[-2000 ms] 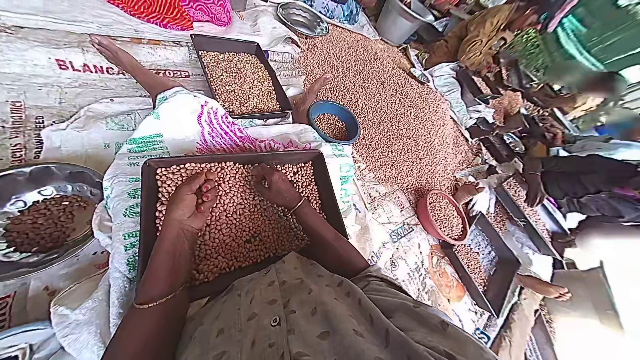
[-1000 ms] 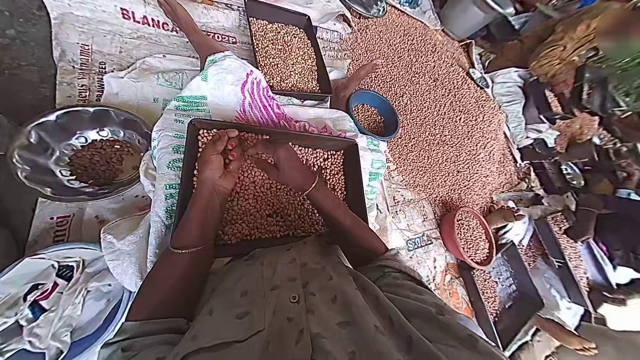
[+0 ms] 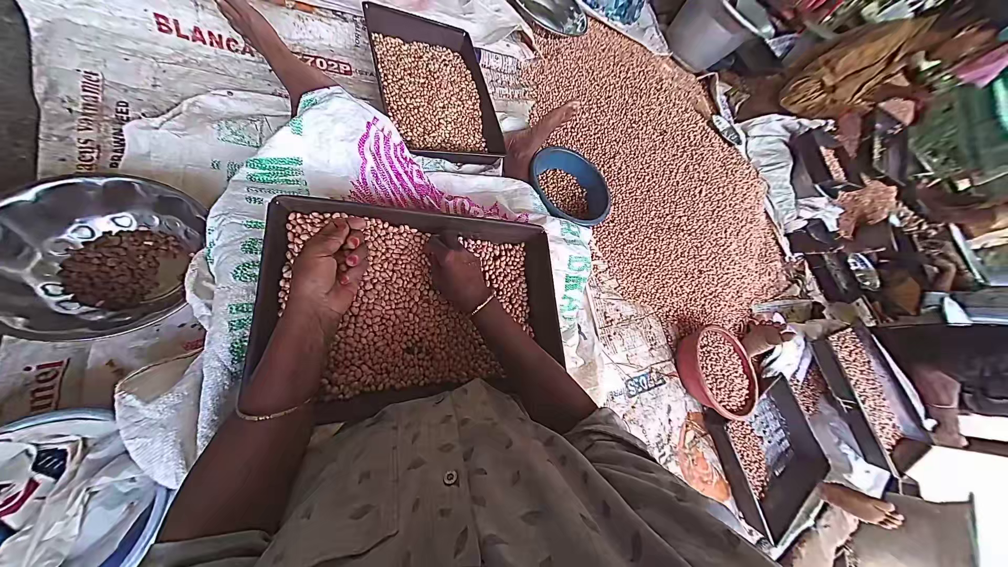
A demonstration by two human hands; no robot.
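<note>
A dark rectangular tray of pinkish-brown shelled nuts lies across my lap on a white woven sack. Over its left part is my left hand, fingers curled inward with the palm partly up; whether nuts are inside them cannot be told. My right hand reaches down to the nuts at the tray's upper right, its fingertips bent and partly hidden. Beyond the tray stand a second dark tray of paler nuts and a blue plastic bowl part full of nuts.
A large heap of nuts spreads at the upper right. A metal basin with darker pieces sits at the left, above a tub holding cloth or sacking. At the right are a red bowl, another tray, and other people's limbs.
My right hand has moved away from my left hand, toward the upper right of the tray, since one second ago. The view has shifted somewhat.
</note>
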